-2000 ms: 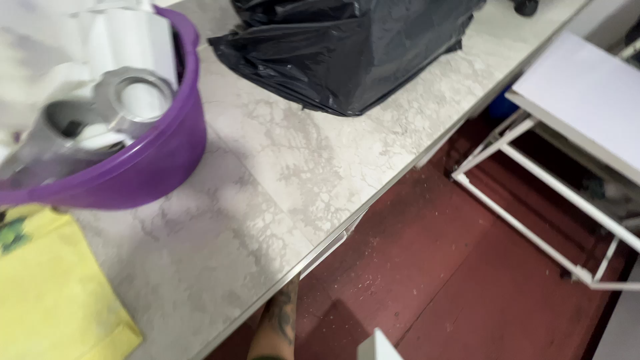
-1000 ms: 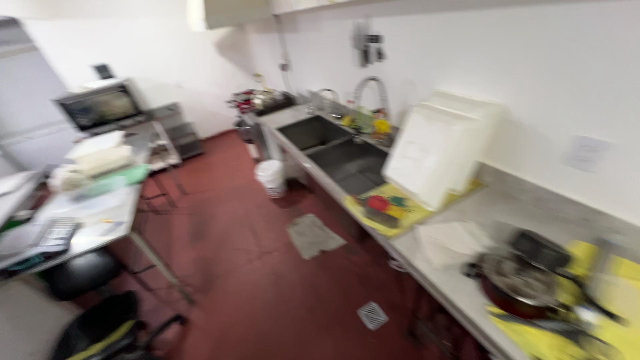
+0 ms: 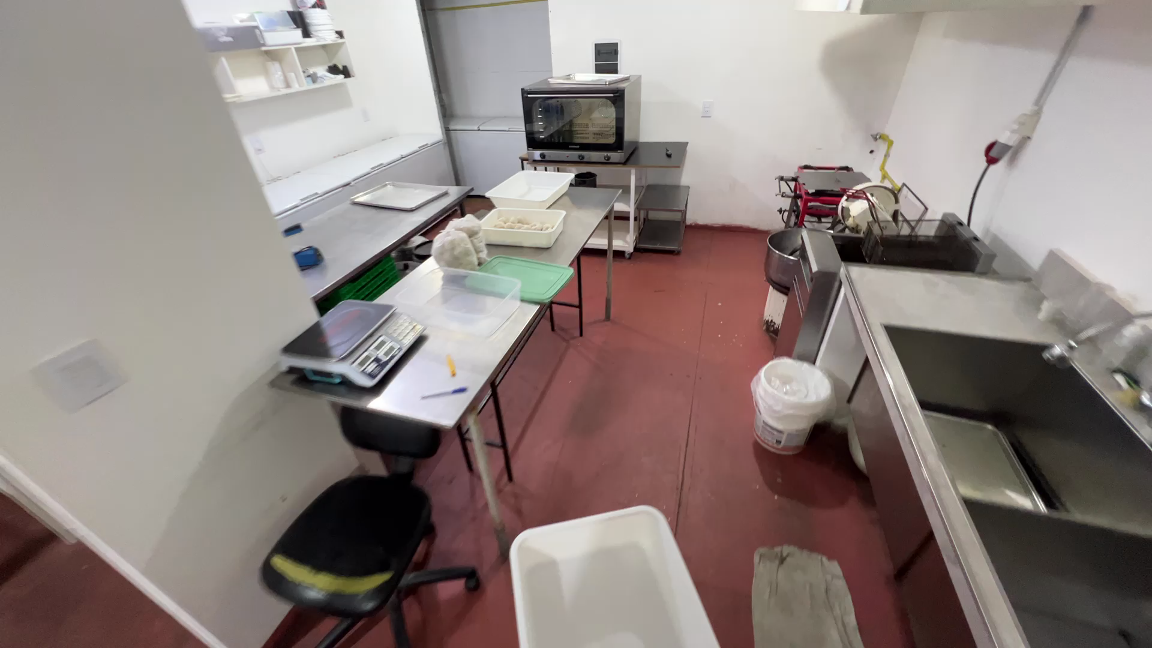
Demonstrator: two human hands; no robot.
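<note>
Neither of my hands shows in the head view. An empty white plastic tub (image 3: 612, 585) juts in at the bottom middle, cut off by the frame's edge; what holds it up is hidden. Ahead on the left, a steel table (image 3: 423, 382) carries a digital scale (image 3: 355, 342), a clear plastic container (image 3: 463, 301), a green lid (image 3: 531, 278) and filled plastic bags (image 3: 459, 243). Behind them, one white tub (image 3: 522, 228) holds pale pieces of food, and another white tub (image 3: 529, 189) stands past it. A blue pen (image 3: 445, 392) lies near the table's front corner.
A black office chair (image 3: 355, 540) stands at the lower left beside a wall. To the right runs a steel counter with a double sink (image 3: 990, 459). A lined white bucket (image 3: 787, 405) and a grey cloth (image 3: 804, 598) are on the red floor. A countertop oven (image 3: 580, 119) stands at the back.
The view has swung widely, from a counter with a purple basin, past the sinks, to the room ahead. The forearm seen two seconds ago is out of view. A white tub now shows at the bottom.
</note>
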